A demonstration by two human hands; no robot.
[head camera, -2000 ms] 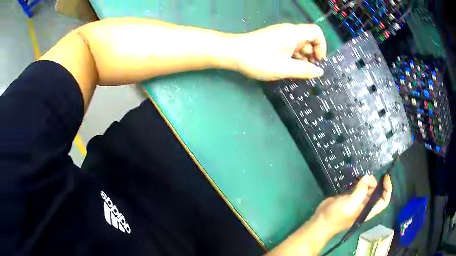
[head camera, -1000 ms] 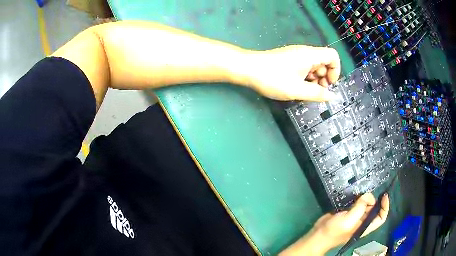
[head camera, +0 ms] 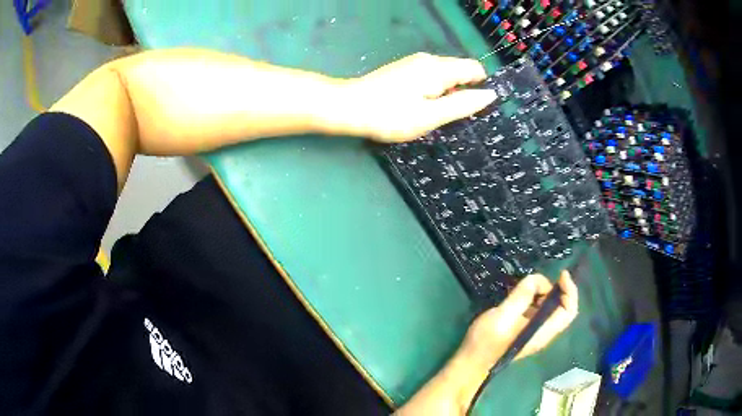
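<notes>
A black printed circuit board panel (head camera: pixel 504 175) with white print lies at a slant on the green mat. My left hand (head camera: pixel 435 93) is over its upper left corner, thumb and finger reaching the panel's top edge. A thin silvery solder wire (head camera: pixel 529 42) trails from these fingers towards the back stack. My right hand (head camera: pixel 529 313) is at the panel's lower edge, shut on a black pen-like soldering iron (head camera: pixel 533 325). Its cable runs down along my wrist. The iron's thin tip is blurred, and I cannot tell if it touches the panel.
Two stacks of populated boards stand beyond the panel, one at the top (head camera: pixel 561 41) and one at the right (head camera: pixel 639 183). A whitish box (head camera: pixel 569 394) and a blue bin (head camera: pixel 630 357) sit at the lower right. The bench edge (head camera: pixel 301 284) runs beside my body.
The whole view has shifted, so the panel and hands appear further left and higher than a second ago. The glare on the panel has faded. Both hands keep their holds.
</notes>
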